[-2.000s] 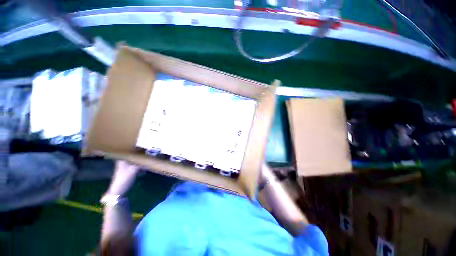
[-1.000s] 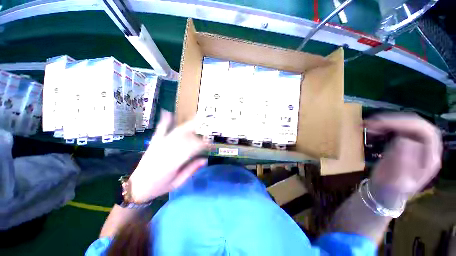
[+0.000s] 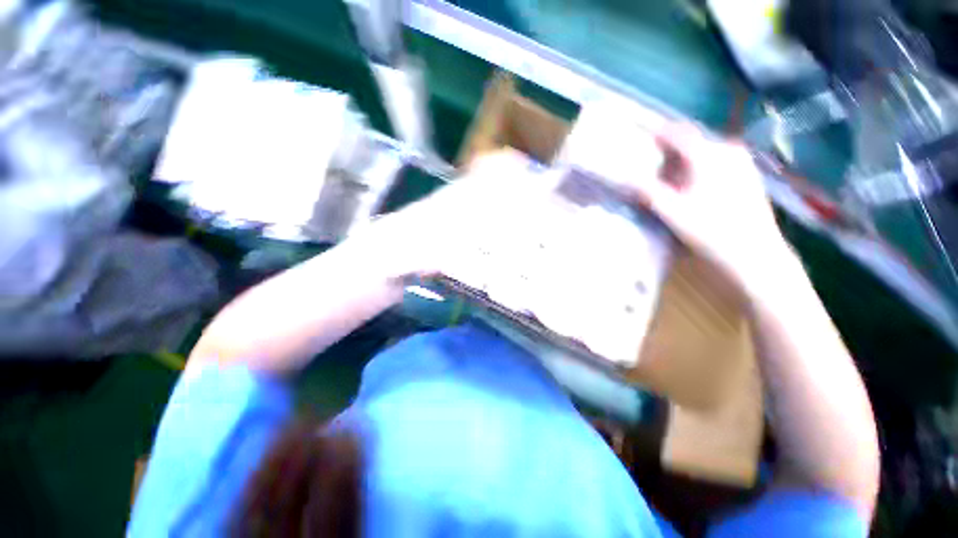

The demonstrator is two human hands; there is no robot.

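The whole view is blurred. An open brown carton (image 3: 693,331) stands tilted in view in front of me, with a layer of white retail boxes (image 3: 567,273) in it. My left hand (image 3: 499,200) is over the carton's left part and blends into the white boxes; its fingers cannot be made out. My right hand (image 3: 704,179) is at the carton's far side, with bent fingers at the right edge of a white flat piece (image 3: 609,142), which looks like a retail box.
A stack of white retail boxes (image 3: 257,147) is on the bench to the left. Grey plastic-like bags (image 3: 95,242) lie at the far left. A brown cardboard piece (image 3: 714,441) is at the carton's near right. A metal post (image 3: 404,100) and rail (image 3: 504,47) run behind.
The view has turned, so the carton appears slanted. Both hands have moved to the carton's far side, the right one from beyond its right side. A white piece now shows between them.
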